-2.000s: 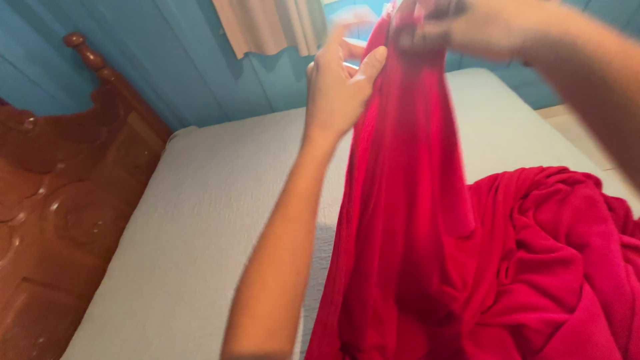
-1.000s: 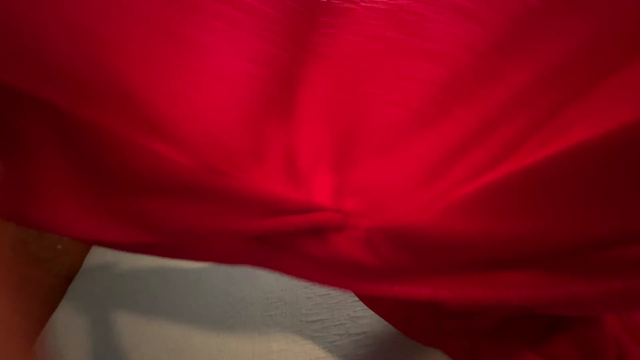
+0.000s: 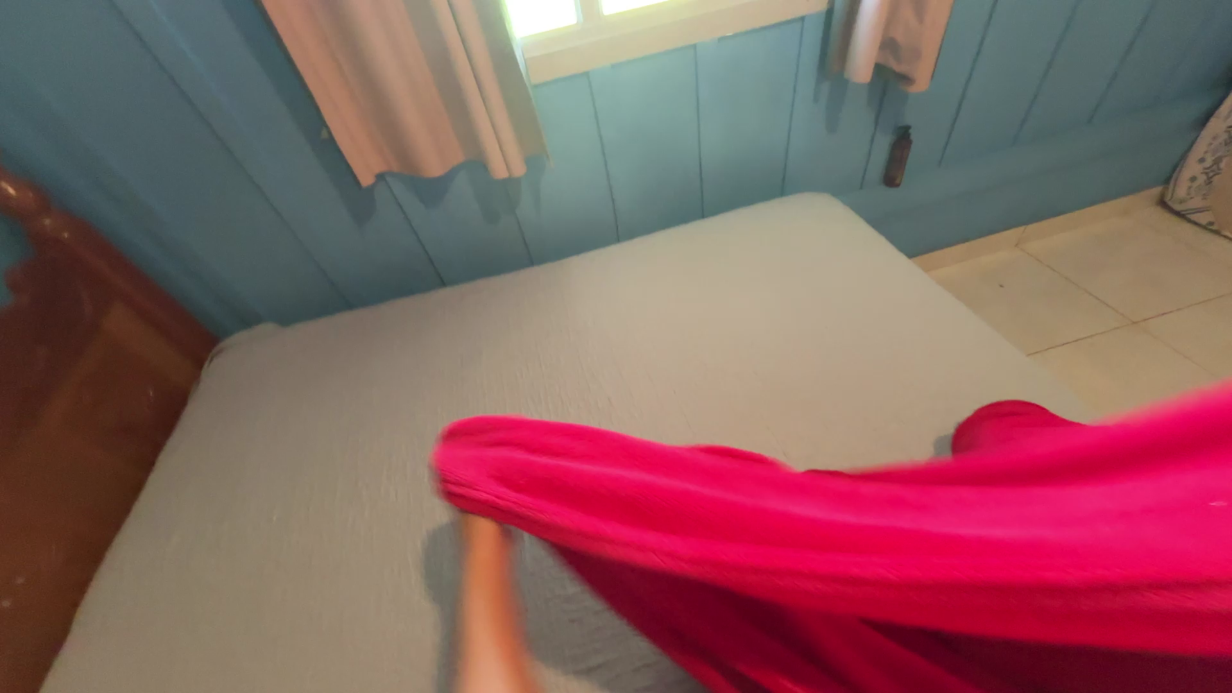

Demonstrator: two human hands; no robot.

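A large red cloth (image 3: 818, 529), blanket-like, stretches from the middle of the head view to the right edge, raised over a bed with a light grey fitted sheet (image 3: 597, 337). My left forearm comes up from the bottom edge, and the cloth covers my left hand at its left end, so the fingers are hidden. My right hand is outside the picture or behind the cloth. A further rounded fold of the red cloth lies on the bed's right side.
A carved wooden headboard (image 3: 87, 385) stands at the left. Behind the bed are a blue plank wall (image 3: 654, 154), a window with pinkish curtains (image 3: 414, 96) and a small dark bottle-like object (image 3: 898, 157). Tiled floor (image 3: 1107, 289) shows at the right.
The red cloth, gathered upright between both hands at first and then filling most of the view, is now lower and spread sideways. The right hand, visible two seconds ago, is out of sight.
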